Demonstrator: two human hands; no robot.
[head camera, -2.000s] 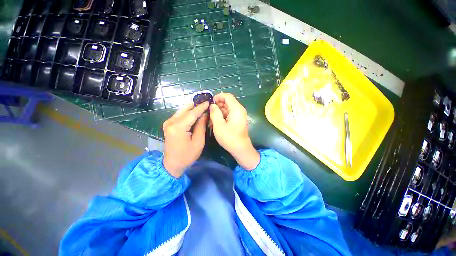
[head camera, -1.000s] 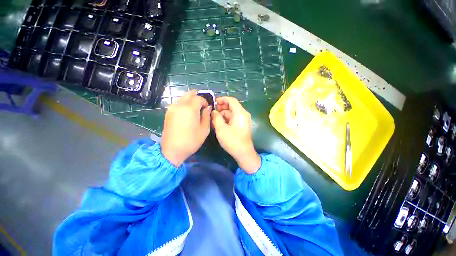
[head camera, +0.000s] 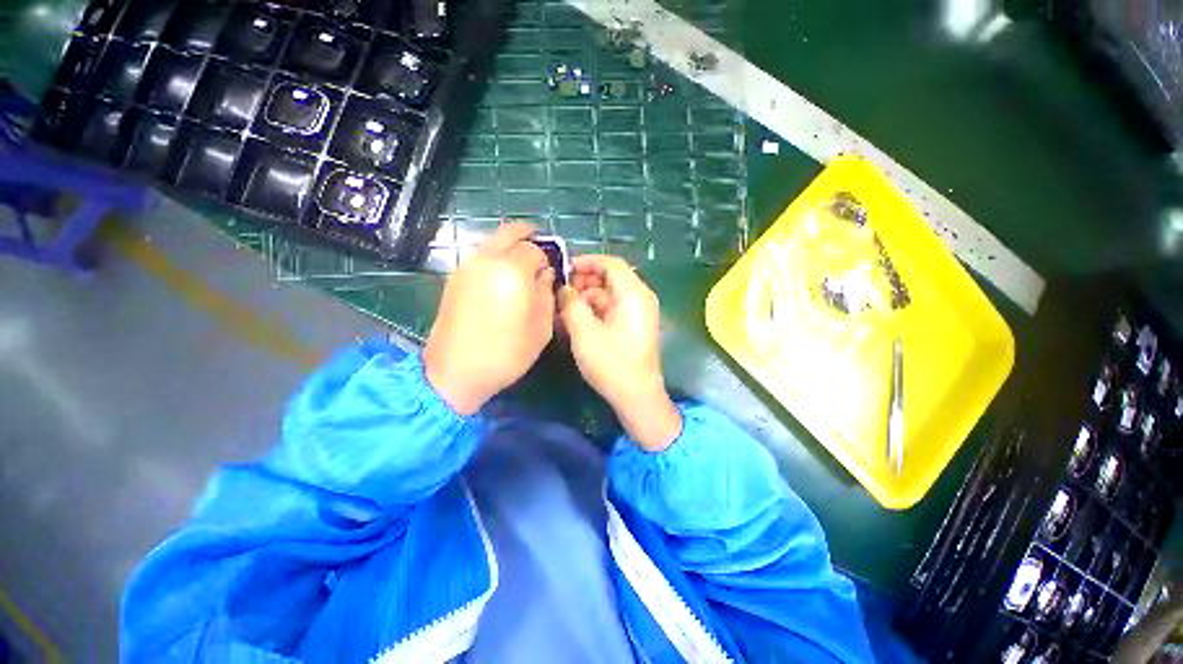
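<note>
A small dark watch housing (head camera: 555, 256) with a shiny silver rim is held above the bench edge, between my two hands. My left hand (head camera: 490, 318) is closed around its left side and covers much of it. My right hand (head camera: 615, 327) has its thumb and fingertips at the right edge of the housing. Any small part at the fingertips is hidden. Both hands are bare, with blue sleeves at the wrists.
A black blister tray (head camera: 227, 119) with some housings is at upper left. A clear blister tray (head camera: 623, 169) lies on the green bench. At right are a yellow tray (head camera: 954, 357) with tweezers (head camera: 896, 405) and dark bits, then black trays (head camera: 1012, 519) with silvery pieces.
The housing has turned from lying flatter to more edge-on, its silver rim now facing right. My left hand has closed further over it. The whole view has shifted slightly.
</note>
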